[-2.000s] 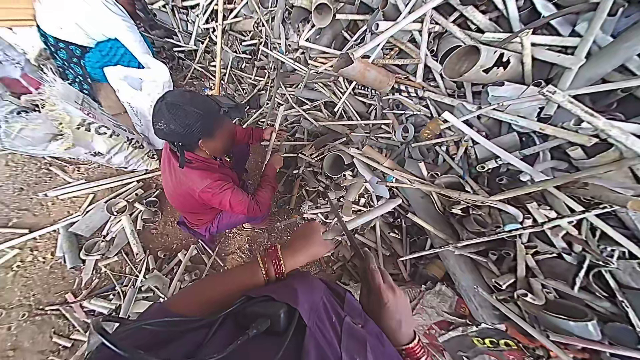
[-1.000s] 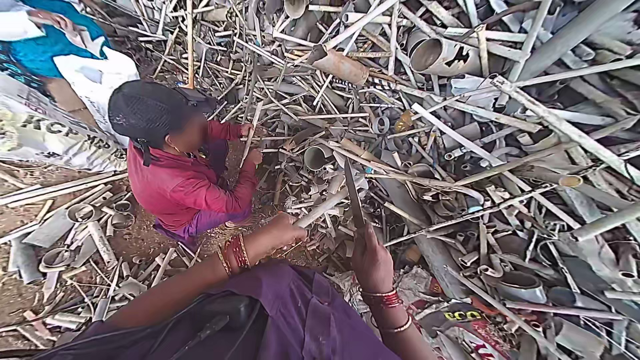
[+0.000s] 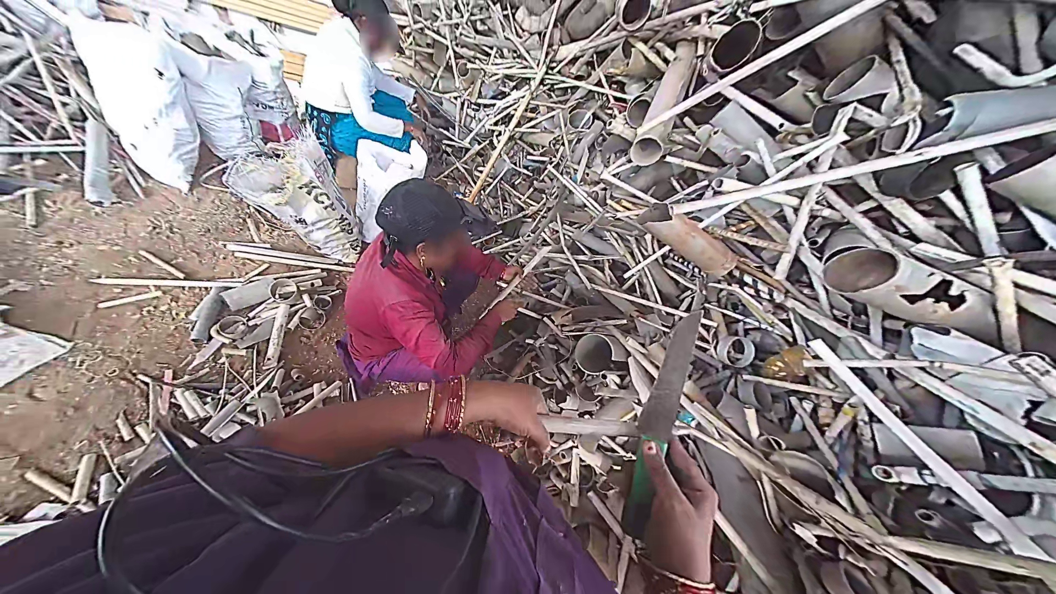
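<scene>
My left hand (image 3: 510,411), with red and gold bangles at the wrist, grips one end of a short pale plastic pipe piece (image 3: 590,426). My right hand (image 3: 681,503) is closed around the green handle (image 3: 640,487) of a knife, whose broad, worn blade (image 3: 672,375) points up and away from me. The lower part of the blade lies at the far end of the pipe piece; whether they touch I cannot tell. Scrap pipes lie under and beyond both hands.
A heap of scrap pipes (image 3: 916,289) fills the right side. A person in a red top (image 3: 412,318) squats close on the left, holding a strip; another in white (image 3: 346,82) sits behind. White sacks (image 3: 136,91) and a smaller pile of cut pipes (image 3: 276,318) are at left.
The knife blade now points more to the upper right, where a second ago it pointed up and slightly left. The view has shifted, showing more of the second person and the sacks.
</scene>
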